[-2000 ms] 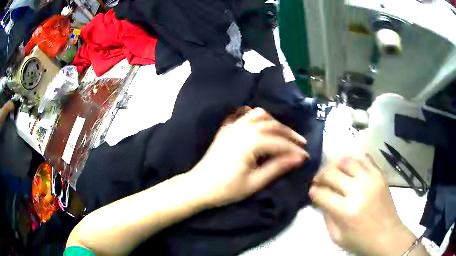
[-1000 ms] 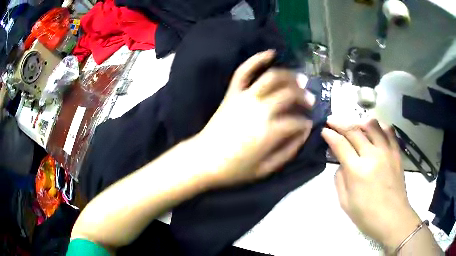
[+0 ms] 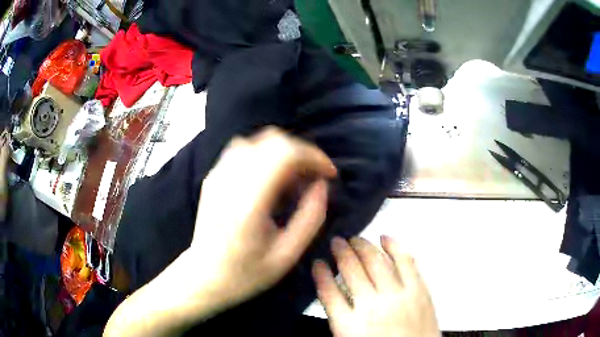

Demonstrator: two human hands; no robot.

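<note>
The black garment [image 3: 342,125] lies across the middle, its right edge under the presser foot [image 3: 399,105] of the sewing machine [image 3: 487,33]. My left hand [image 3: 263,210] is over the garment, slightly blurred, with thumb and index finger bent toward each other; whether cloth is pinched between them cannot be told. My right hand [image 3: 381,283] is at the bottom centre, palm down, fingers apart, fingertips at the garment's lower edge. Its wrist is cut off by the frame's bottom edge.
Dark thread snips [image 3: 526,174] lie on the machine bed [image 3: 460,158] at the right, beside black fabric strips [image 3: 539,118]. Red fabric [image 3: 141,62], clear plastic over a brown surface [image 3: 108,178] and orange-red plastic bags [image 3: 62,66] are at the left. Black cloth lies at the top.
The garment's edge has swung into a smooth curve at the foot. Both hands have moved left and down, away from the needle. The view has shifted, showing more of the machine bed.
</note>
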